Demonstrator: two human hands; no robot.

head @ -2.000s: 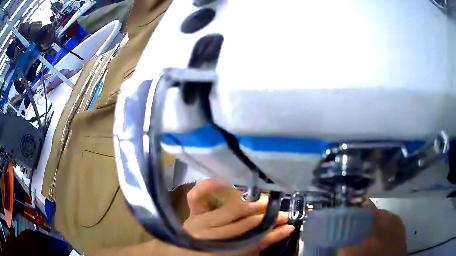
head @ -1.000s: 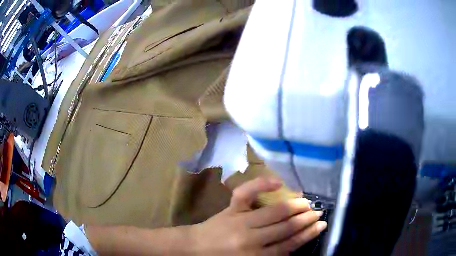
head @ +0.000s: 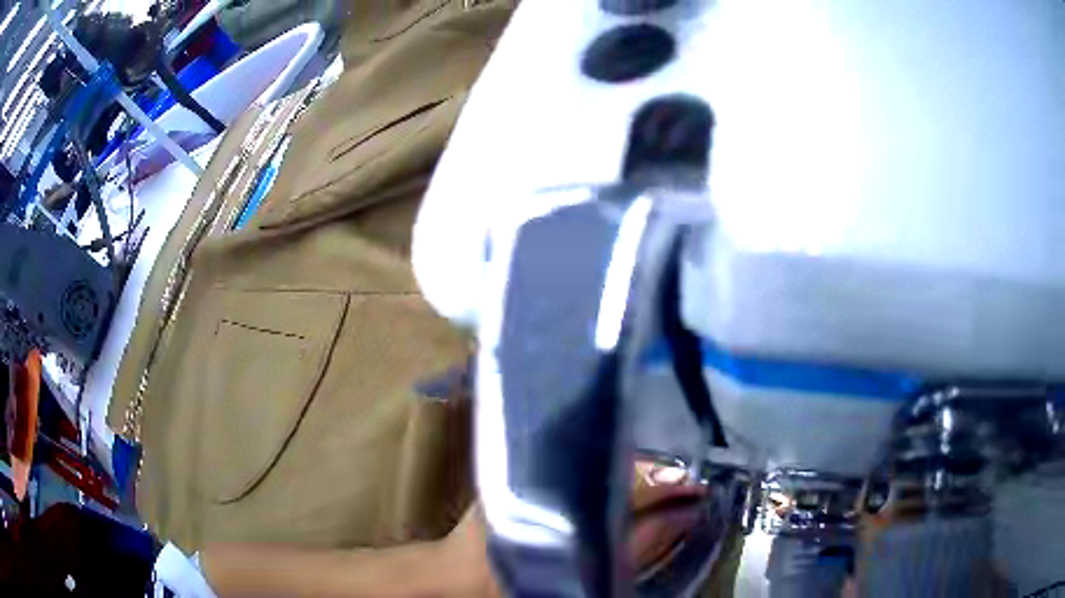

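Observation:
The khaki-brown garment body [head: 257, 397] lies over the table at left and centre, with a curved stitched pocket outline and a slit above it. My left forearm reaches in along the bottom edge. My left hand [head: 668, 514] is mostly hidden behind the large chrome guard [head: 555, 374]; a blurred part shows beneath the white sewing machine head [head: 841, 152]. Its grip cannot be made out. The needle area is blurred and partly covered. My right hand cannot be made out.
Stacked brown strips [head: 193, 251] with glittering lines and a blue edge lie at left. A white bin [head: 306, 53] stands behind them. A dark grey machine part [head: 58, 292] and an orange object [head: 23, 421] are at the far left.
Against one second ago, the machine head and guard appear further left and cover most of my left hand. The white patch by the garment opening no longer shows.

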